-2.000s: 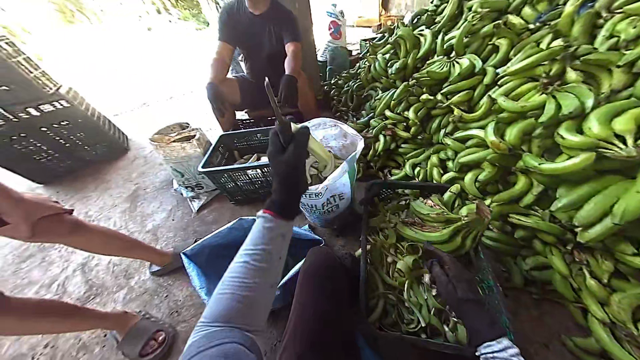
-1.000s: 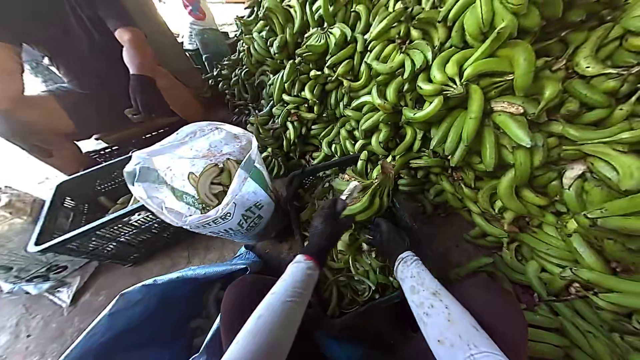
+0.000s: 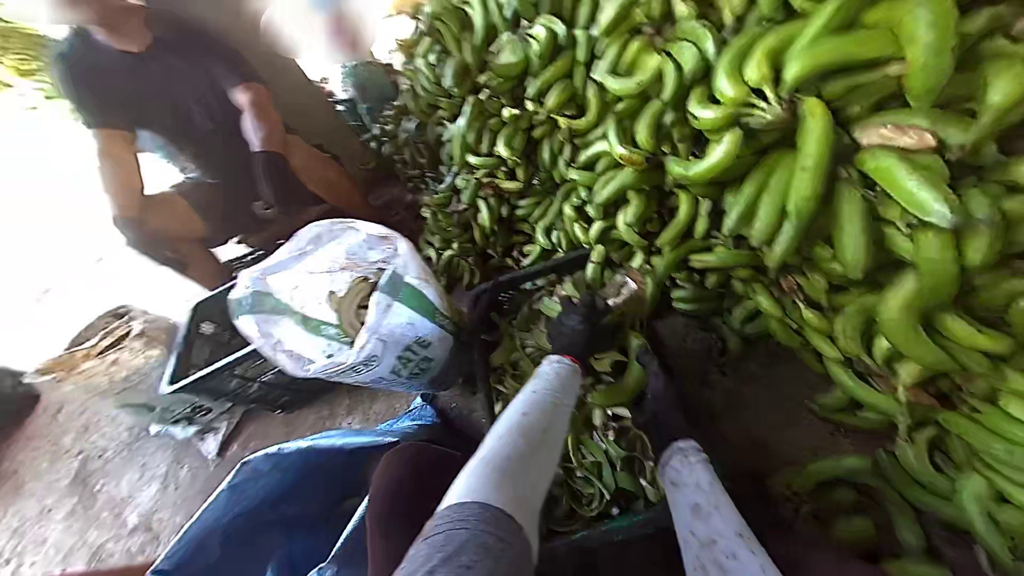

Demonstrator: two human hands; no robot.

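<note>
My left hand, in a black glove, is over a dark crate that holds green peels. Its fingers are dark and partly hidden beside a banana bunch with a pale cut stem end. My right hand, also in a black glove, is at the crate's right side, against a green banana of that bunch. How its fingers are set is too dark to tell. No blade can be made out in either hand.
A big heap of green bananas rises ahead and right. Left of the crate stand a white sack with pale peeled pieces, another dark crate and a blue tarp or sack. A person sits at the upper left.
Two seconds ago my left hand was raised with a knife, above and left of the crate; it is now down in the crate area by the bunch. The view has swung right.
</note>
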